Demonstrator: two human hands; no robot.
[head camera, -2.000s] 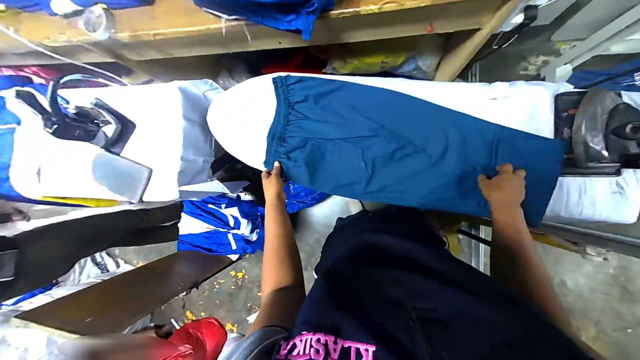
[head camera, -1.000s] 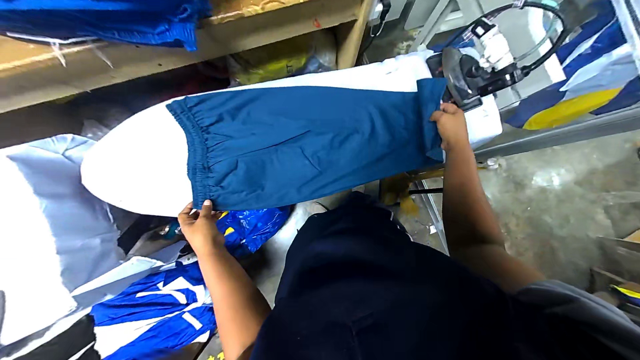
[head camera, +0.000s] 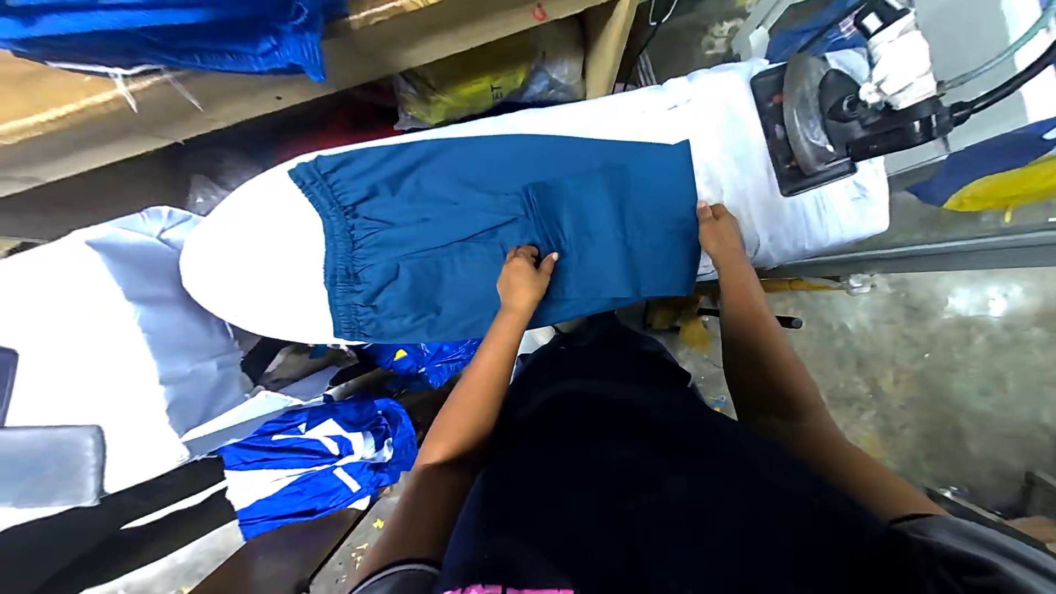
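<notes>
Blue elastic-waisted trousers (head camera: 445, 239) lie along a white padded ironing board (head camera: 256, 256), with the gathered waistband toward the board's rounded left end. The right part of the garment is folded back over itself. My left hand (head camera: 525, 280) rests on the cloth beside the edge of the folded part, with thumb and fingers close together; whether it pinches fabric is unclear. At the fold on the right, my right hand (head camera: 719, 231) holds the garment's edge. A black electric iron (head camera: 817, 124) sits on the board's right end, beyond my right hand.
A wooden shelf (head camera: 462, 49) with blue garments (head camera: 165, 33) runs behind the board. Another white-covered surface (head camera: 91, 330) is at left. Blue and white clothing (head camera: 322, 462) hangs or lies below it. A metal rail (head camera: 916, 252) is at right.
The garment's right part, spread long toward the iron before, is now folded back to the left. My left hand has moved from the waistband to the middle of the garment. The view has shifted.
</notes>
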